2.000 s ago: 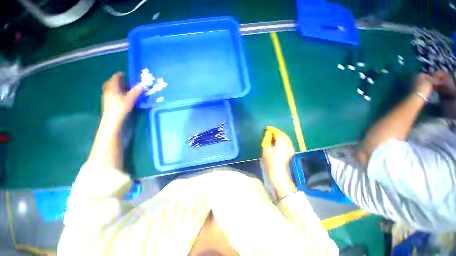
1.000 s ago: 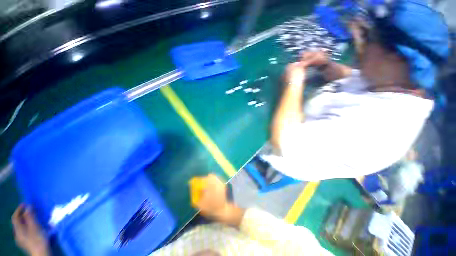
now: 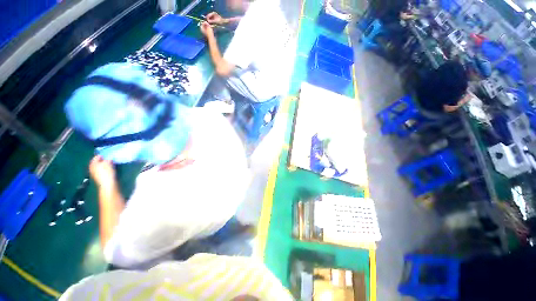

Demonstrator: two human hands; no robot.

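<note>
Neither of my hands is in the picture; only my pale striped clothing point(image 3: 182, 282) shows at the bottom edge. Nearest in front, a seated neighbour in a blue cap point(image 3: 126, 114) and white top bends over the green worktop point(image 3: 35, 247). Several finished harnesses point(image 3: 70, 207) with white ends lie on the worktop at the left. A neighbour's blue tray point(image 3: 20, 203) stands at the left edge with a small dark item in it. A harness pile point(image 3: 161, 69), black and white, lies beyond the cap.
Another worker's arms point(image 3: 217, 50) are at the top, beside small blue trays point(image 3: 181, 46). A green floor strip with yellow lines point(image 3: 270, 194) holds blue crates point(image 3: 331, 62), a white board point(image 3: 329, 126) and stacked boxes point(image 3: 338, 218). Blue stools point(image 3: 432, 170) and other workers are at the right.
The view has swung far to the right. My hands and the two blue trays in front of me have left the picture. The neighbour now fills the left half, and the aisle shows.
</note>
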